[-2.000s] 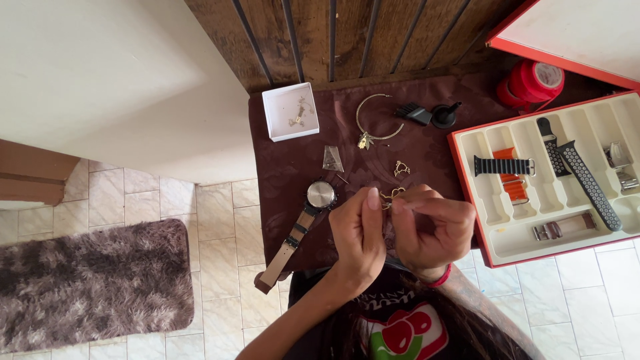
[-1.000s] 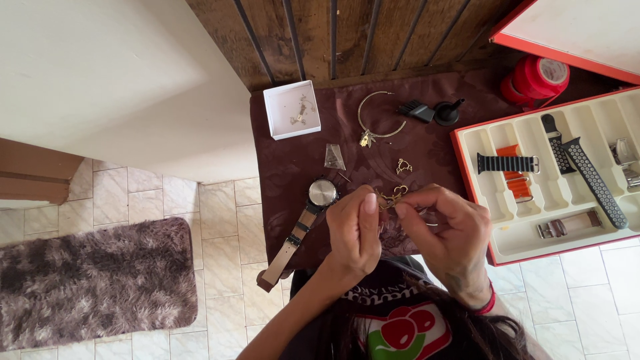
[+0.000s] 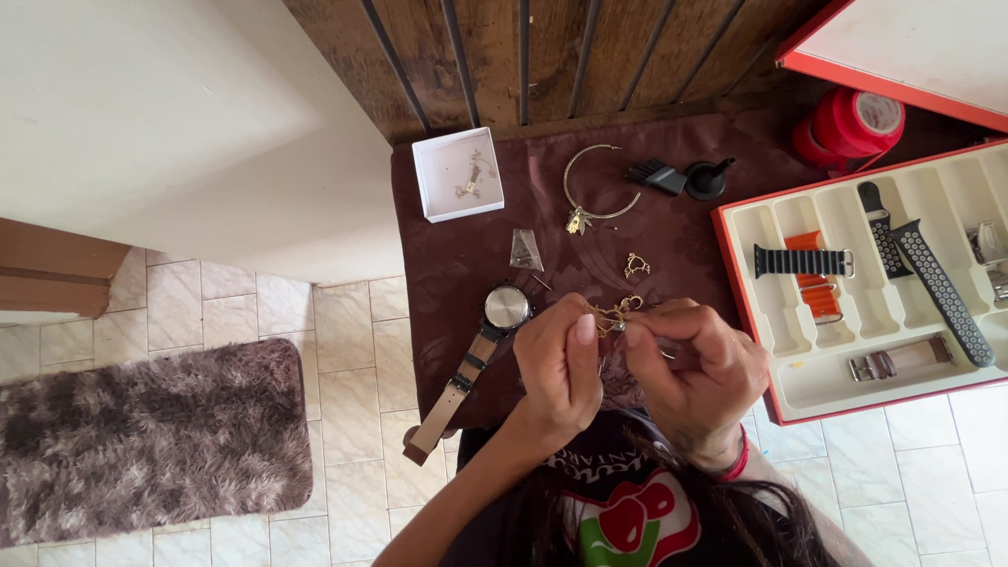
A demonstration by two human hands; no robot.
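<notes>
Between the fingertips of both hands is a small gold-coloured jewellery piece (image 3: 606, 315). My left hand (image 3: 561, 358) pinches its left side. My right hand (image 3: 693, 366) holds a small silvery part at its right side; a thin metal pin shows below those fingers. Just beyond lies a curled gold ornament (image 3: 631, 302), partly overlapped in view by the held piece. Farther up is another gold ornament (image 3: 637, 265). A wristwatch (image 3: 507, 306) lies face down left of my left hand, strap spread toward the table's edge. A thin pin (image 3: 542, 282) and a clear plastic packet (image 3: 525, 250) lie near it.
A white box (image 3: 458, 213) with fine chains stands back left. An open bangle with charms (image 3: 579, 219), a black brush (image 3: 657, 176) and a black nozzle-shaped tool (image 3: 706, 179) lie behind. At right are a red tape roll (image 3: 846, 130) and a tray of watch straps (image 3: 740, 276).
My right hand first moved a little away from the left, and its fingers are now back close against the held piece. The things on the table have stayed in place.
</notes>
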